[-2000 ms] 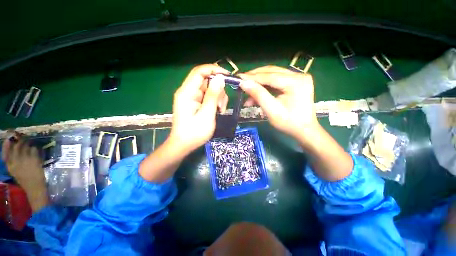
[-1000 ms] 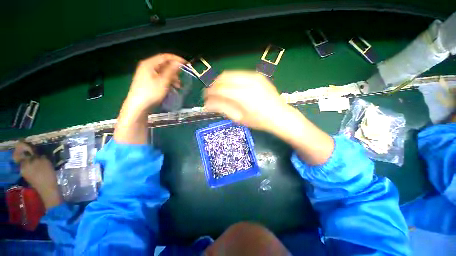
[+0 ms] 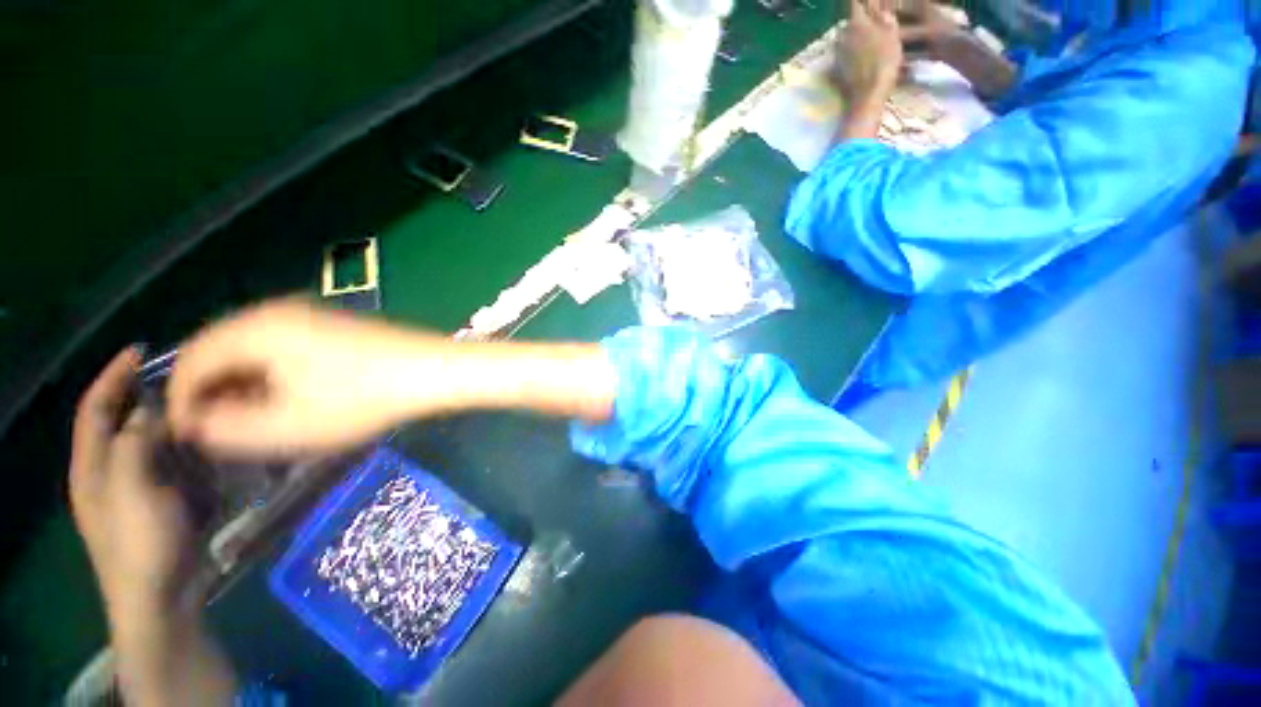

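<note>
My left hand (image 3: 132,483) is at the far left, blurred, with its fingers around a dark flip-phone housing (image 3: 159,363); only a shiny edge of it shows clearly. My right hand (image 3: 270,380) is beside it, blurred, fingers curled over the housing's side; whether it grips anything cannot be told. The blue parts bin (image 3: 501,559) sits on the dark green bench below my right forearm. It holds a heap of small silvery-dark hinges (image 3: 415,559).
Housings with pale-rimmed frames lie on the green belt, one (image 3: 353,269) beyond my right wrist. A clear bag with cream pieces (image 3: 705,276) lies right of centre. A white-wrapped post (image 3: 671,90) stands at the belt edge. A person in a blue smock (image 3: 1023,180) works at upper right.
The view has swung right, so bin and belt appear further left and tilted. My hands were together on a housing, then apart, and are now close together at the left.
</note>
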